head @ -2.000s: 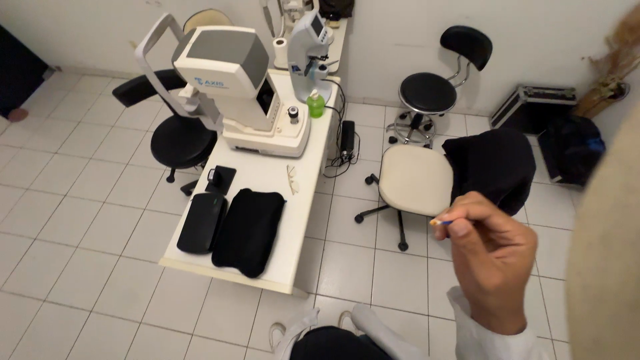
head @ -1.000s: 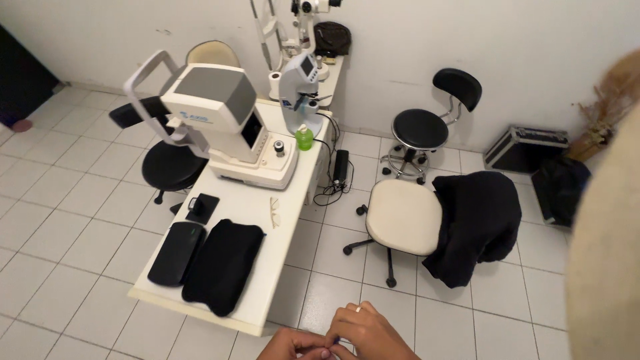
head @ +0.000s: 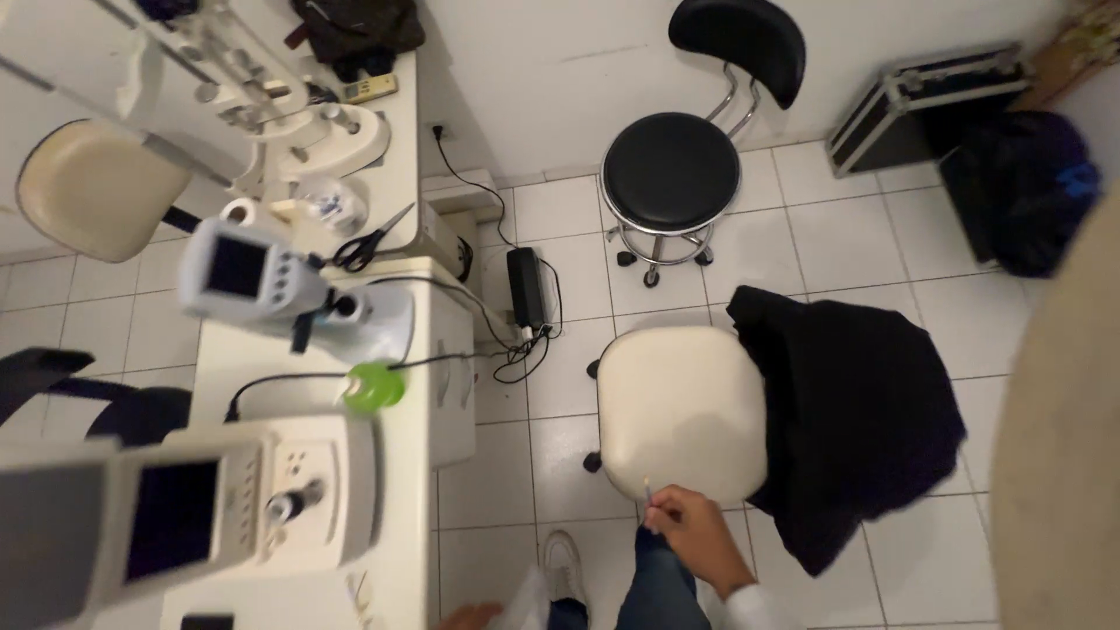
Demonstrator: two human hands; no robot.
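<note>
Between the thumb and fingers of my right hand is a small thin stick-like object with a pale tip, held upright over the front edge of the cream chair seat. My left hand shows only in part at the bottom edge, beside the white table; its fingers are mostly cut off, so what it holds cannot be told. A black garment hangs over the back of the cream chair.
On the white table at left stand an eye-testing machine, a green bottle and a lensmeter. Scissors lie behind them. Cables and a black power strip are on the floor. A black stool stands near the wall.
My hands were together at the bottom one second ago; now they are apart, the right one raised with the thin object. The view has swung toward the chairs and come closer.
</note>
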